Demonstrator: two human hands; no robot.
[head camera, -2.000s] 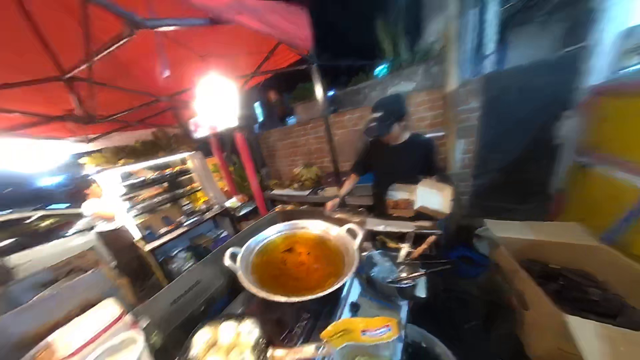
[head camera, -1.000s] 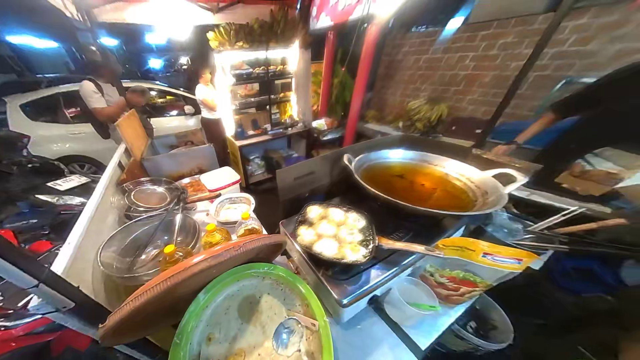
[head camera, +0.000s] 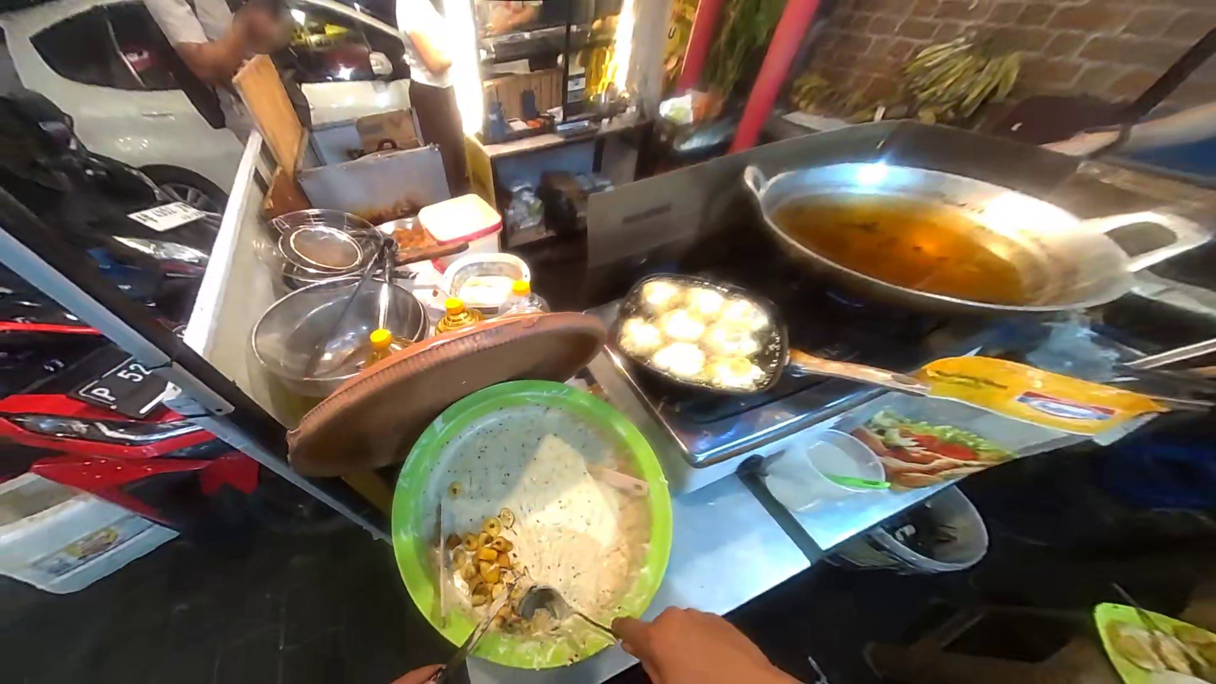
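Note:
My right hand (head camera: 698, 648) grips the handle of a metal spoon (head camera: 543, 600) at the lower rim of a green-rimmed basin (head camera: 660, 475). At the bottom edge my left hand (head camera: 418, 674), mostly cut off, holds another metal utensil (head camera: 480, 629) that reaches into the same basin. Both tips meet by small yellow-brown food pieces (head camera: 489, 560) lying beside pale, speckled batter (head camera: 570, 503). Behind the basin, on a stove, a dark multi-hollow pan (head camera: 703, 332) with a wooden handle holds round pale cakes.
A large two-handled wok (head camera: 902, 237) of brown-orange oil stands back right. A round brown lid (head camera: 446, 389) leans behind the basin, near oil bottles (head camera: 456, 315) and wire strainers (head camera: 323, 249). A yellow packet (head camera: 1035, 391) touches the pan handle. People stand back left.
Both hands have come into view with utensils in the basin; neither shows one second ago. The view has swung left and down since two seconds ago.

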